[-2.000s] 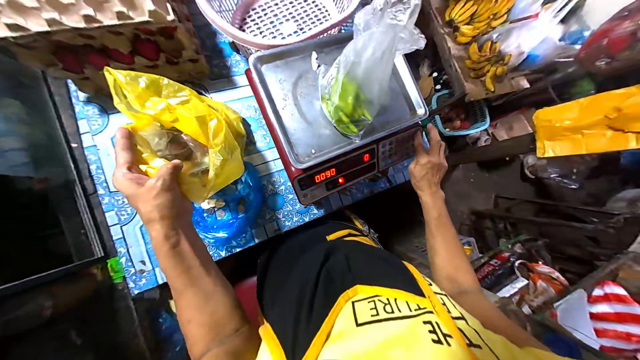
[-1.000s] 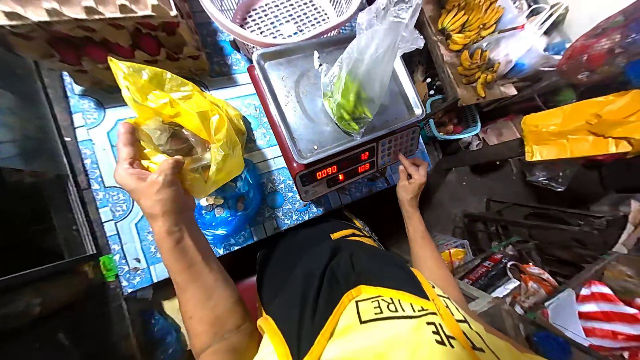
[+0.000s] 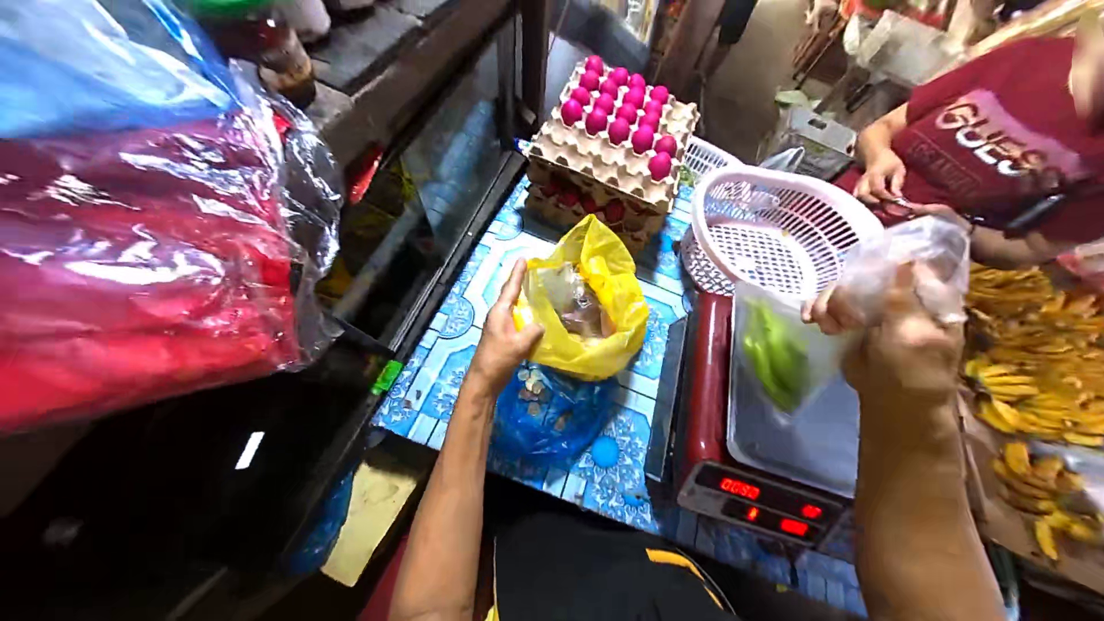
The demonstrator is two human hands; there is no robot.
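My left hand (image 3: 509, 332) grips the left side of an open yellow plastic bag (image 3: 591, 345), which has a clear bag of something brownish inside. Beneath it lies a blue plastic bag (image 3: 552, 414) with what look like coins. My right hand (image 3: 906, 323) grips the gathered top of a clear plastic bag (image 3: 824, 366) with long green vegetables (image 3: 776, 354) in it. That bag is over the metal pan of a red digital scale (image 3: 711, 379) with lit red figures; whether it touches the pan I cannot tell.
Trays of magenta eggs (image 3: 617, 129) are stacked behind the yellow bag. A pink plastic basket (image 3: 785, 228) stands behind the scale. Bananas (image 3: 1035, 362) lie at the right. Across the table is a person in a maroon shirt (image 3: 992, 138). Plastic-wrapped goods (image 3: 147, 241) hang at the left, beside a glass case (image 3: 440, 198).
My right hand has left the scale's keypad and taken hold of the clear bag's top. My left hand still holds the yellow bag. The view has swung up and to the left.
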